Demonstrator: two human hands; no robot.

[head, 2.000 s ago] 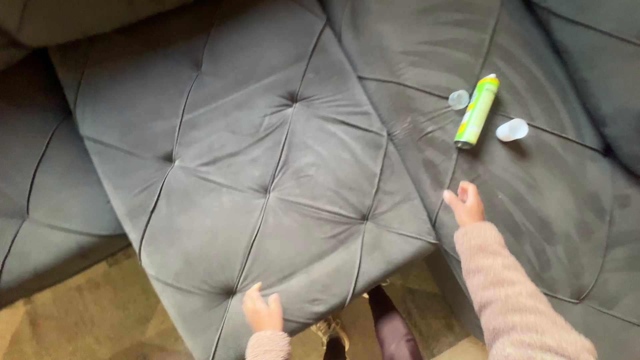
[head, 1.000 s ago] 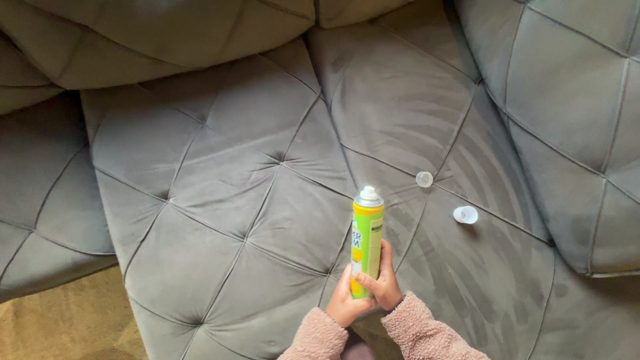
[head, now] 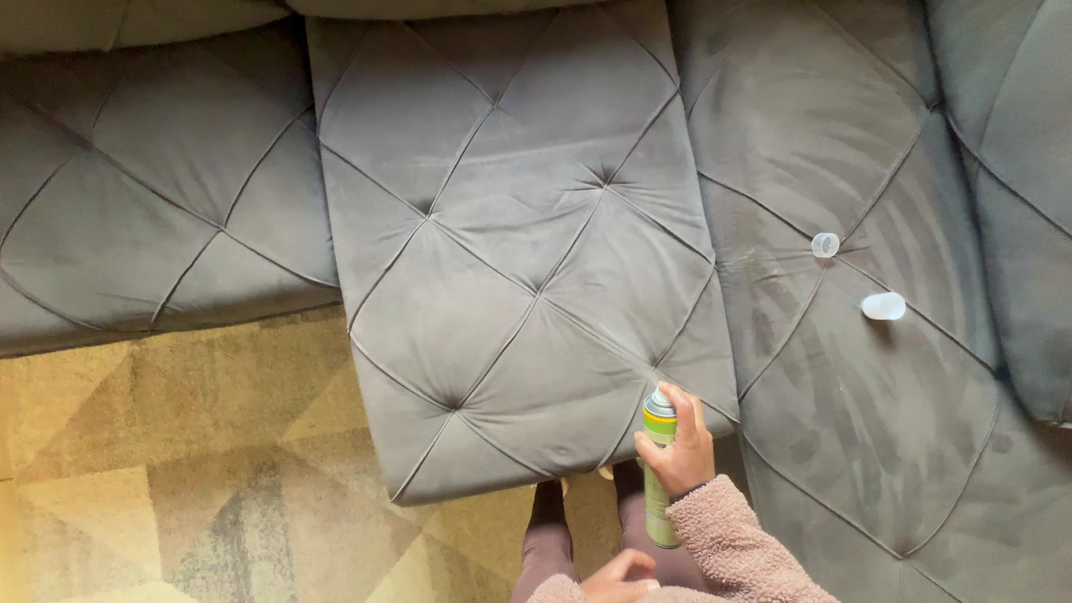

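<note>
My right hand [head: 682, 444] grips a green and yellow aerosol spray can [head: 660, 502], its index finger on the white nozzle at the top. The can stands roughly upright over the front edge of a grey tufted sofa cushion [head: 536, 293]. Low in the view, my left hand [head: 620, 578] is beside the can's base, fingers bent and holding nothing that shows; part of it is cut off by the frame. A small clear plastic cap [head: 825, 245] and a white plastic cap [head: 883, 306] lie on the right-hand seat section [head: 854, 402].
Another tufted seat section [head: 159, 193] adjoins at the left, and a backrest cushion [head: 1022, 209] stands at the far right. A patterned rug [head: 209, 452] covers the floor at lower left. My legs are below the cushion's front edge.
Two seconds ago the can lay on the right-hand seat section near the caps; one second ago both hands held it. Now only my right hand grips it, and my left has come off it.
</note>
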